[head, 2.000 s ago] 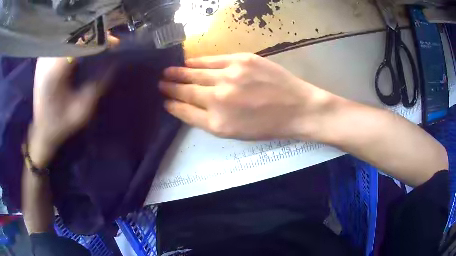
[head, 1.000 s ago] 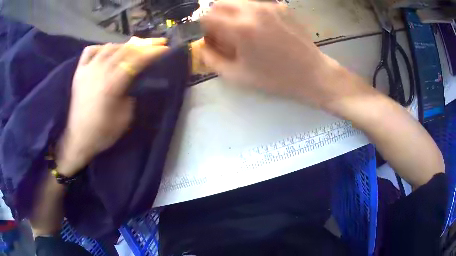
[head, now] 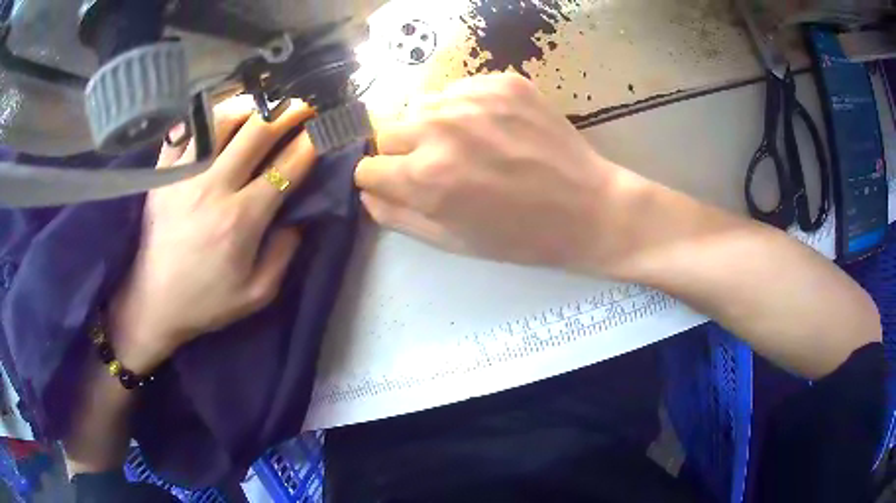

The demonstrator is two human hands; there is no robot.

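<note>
The navy fabric (head: 251, 363) lies in folds over the left of the table and hangs over its front edge. My left hand (head: 211, 226), with a gold ring and a beaded bracelet, lies on the fabric with spread fingers, fingertips under the sewing machine head (head: 236, 34). My right hand (head: 472, 167) has its fingers curled and pinches the fabric's right edge beside the small ridged knob (head: 340, 128). The needle point is hidden behind the machine parts and fingers.
A larger ridged knob (head: 138, 93) overhangs at the upper left. Black scissors (head: 788, 157) and a smartphone (head: 853, 147) lie at the right. A ruler scale (head: 550, 334) runs along the table's front edge. Blue baskets (head: 707, 403) stand below. The tan machine bed (head: 648, 49) has dark speckles.
My right hand has come down from the machine to the fabric's edge. My left hand has stayed on the fabric, its fingers now more spread. More of the machine head shows at the upper left.
</note>
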